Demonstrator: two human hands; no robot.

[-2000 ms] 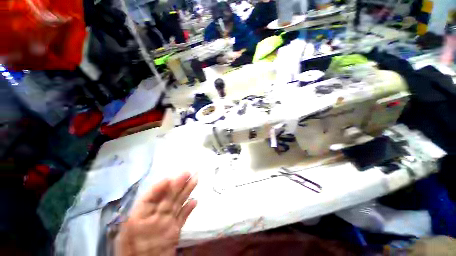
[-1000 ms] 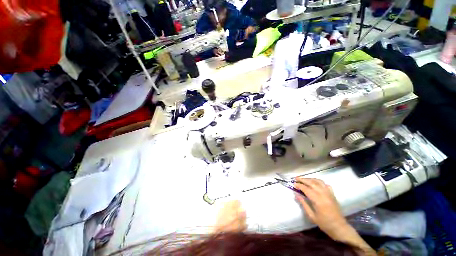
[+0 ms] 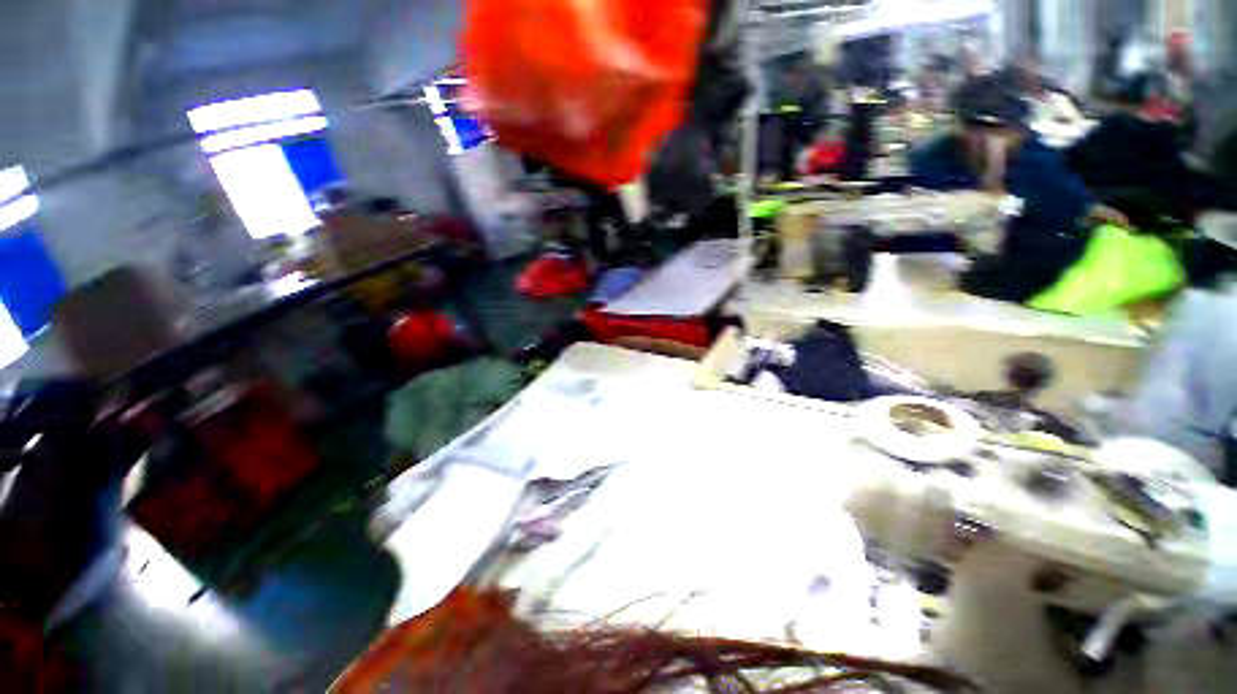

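White to pale grey cut fabric pieces (image 3: 509, 468) lie at the left end of the white sewing table (image 3: 733, 502), overlapping, with a darker-edged bundle among them. The cream sewing machine head (image 3: 1072, 522) is at the right, blurred and cut off by the picture's edge. A white ring with a dark centre (image 3: 920, 426) sits on its left end. Reddish-brown strands, probably hair, cross the bottom edge and hide the front of the table. Neither of my hands is in view.
A red plastic bag (image 3: 590, 82) hangs at the top centre. Behind the table are a pale board (image 3: 672, 281), dark cloth (image 3: 825, 363) and a bright green piece (image 3: 1115, 278). A person in dark blue (image 3: 1045, 203) sits at a machine behind. Green floor and red items lie at the left.
The view has swung to the left, so the machine has shifted right and partly out of the picture. Both hands, seen over the table a second ago, are out of view. The snips are no longer visible.
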